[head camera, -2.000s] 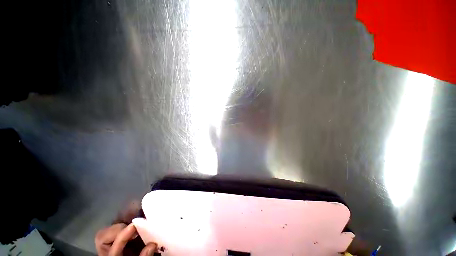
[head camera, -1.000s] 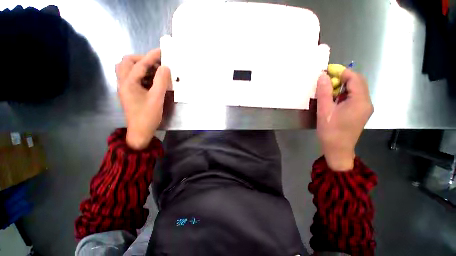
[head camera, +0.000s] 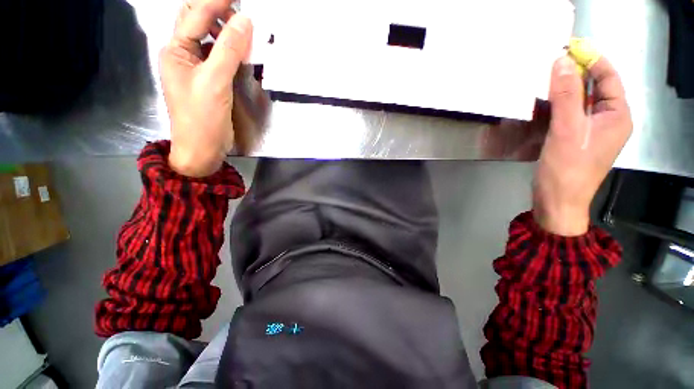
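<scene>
The white marking template (head camera: 335, 57) lies near the table's front edge, its far side cut off by the picture's top. Its small window (head camera: 406, 36) shows dark. A black piece (head camera: 388, 105) shows as a thin strip under its near edge. My left hand (head camera: 199, 95) grips the template's left edge, thumb near the rim and fingers curled beside it. My right hand (head camera: 582, 129) is at the right edge, thumb against it. It holds a thin pale marking pen (head camera: 586, 135), mostly hidden by the fingers. Yellow finger cots (head camera: 584, 53) show at its fingertips.
A black stack (head camera: 49, 57) is on the shiny metal table (head camera: 327, 133) at upper left. More black material (head camera: 682, 49) is at the upper right edge. Below the table are my dark apron (head camera: 342, 304), a cardboard box (head camera: 30, 209) at left and a metal rack (head camera: 647, 228) at right.
The view has tilted down, then shifted slightly. Template and hands now appear higher, and the hands farther apart. A black strip now shows along the template's near edge. The orange-red piece is out of view.
</scene>
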